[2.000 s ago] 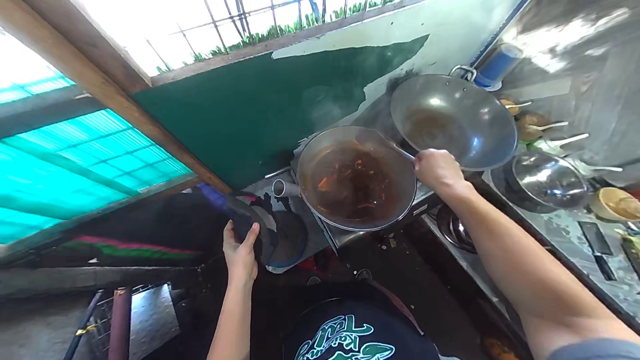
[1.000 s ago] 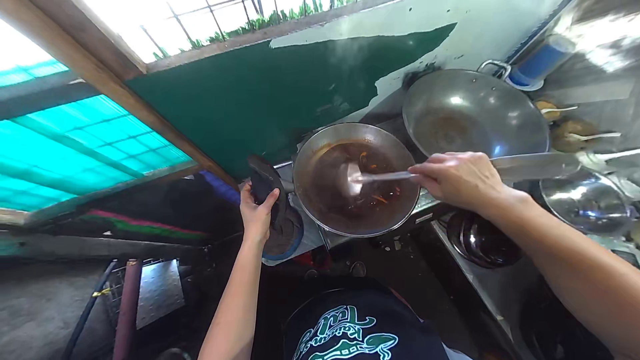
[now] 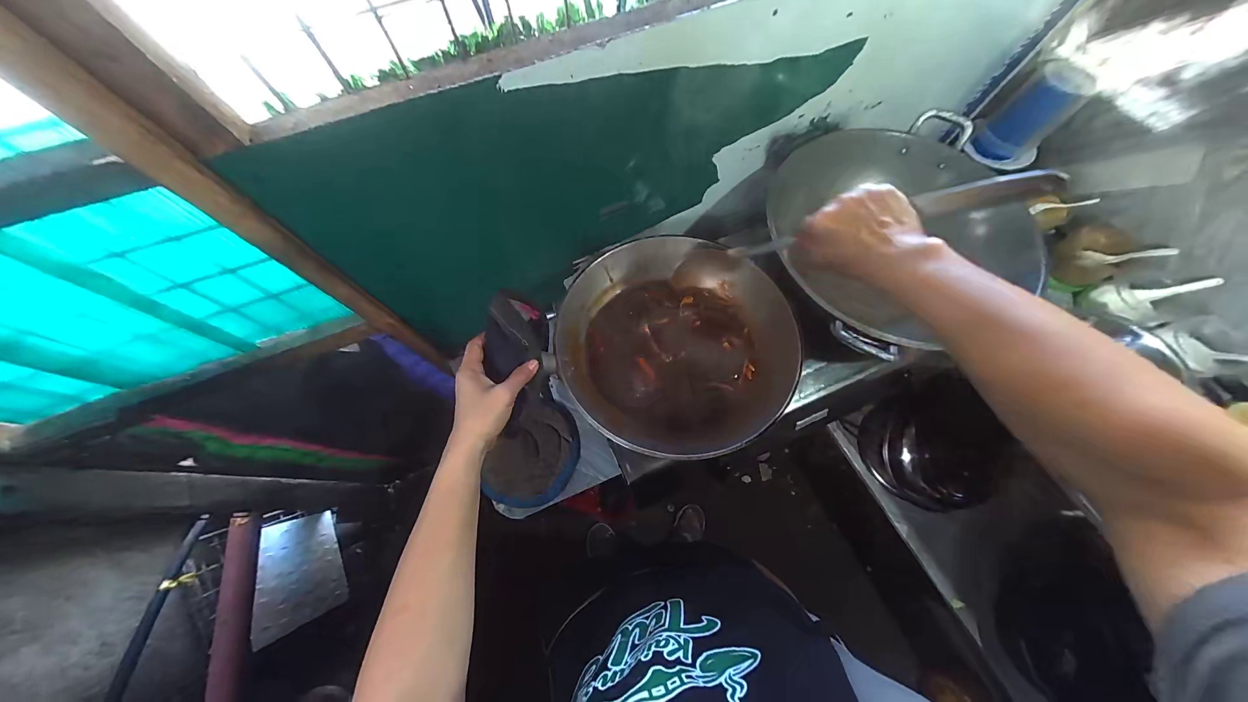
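Observation:
A round metal wok (image 3: 678,429) holds dark brown sauce with orange-red bits (image 3: 673,351). My left hand (image 3: 492,390) grips a dark folded cloth (image 3: 514,341) against the wok's handle on its left side. My right hand (image 3: 858,229) is closed around the handle of a metal ladle (image 3: 707,265), whose bowl rests at the sauce's upper edge, inside the wok. The ladle's long handle extends past my hand to the upper right. Beneath my right hand and forearm stands a larger metal wok (image 3: 926,166) with loop handles; its inside is partly hidden.
Behind the woks rises a green and white wall (image 3: 585,166). A blue container (image 3: 1033,112) and several bowls with white spoons (image 3: 1131,255) stand at the right. Dark glossy bowls (image 3: 926,448) lie below the large wok. A round dark pad with blue rim (image 3: 531,458) is left of the sauce wok.
My right hand has moved up and right, over the large wok. The ladle bowl has gone from mid-sauce to the wok's upper side. My left hand keeps the cloth at the handle.

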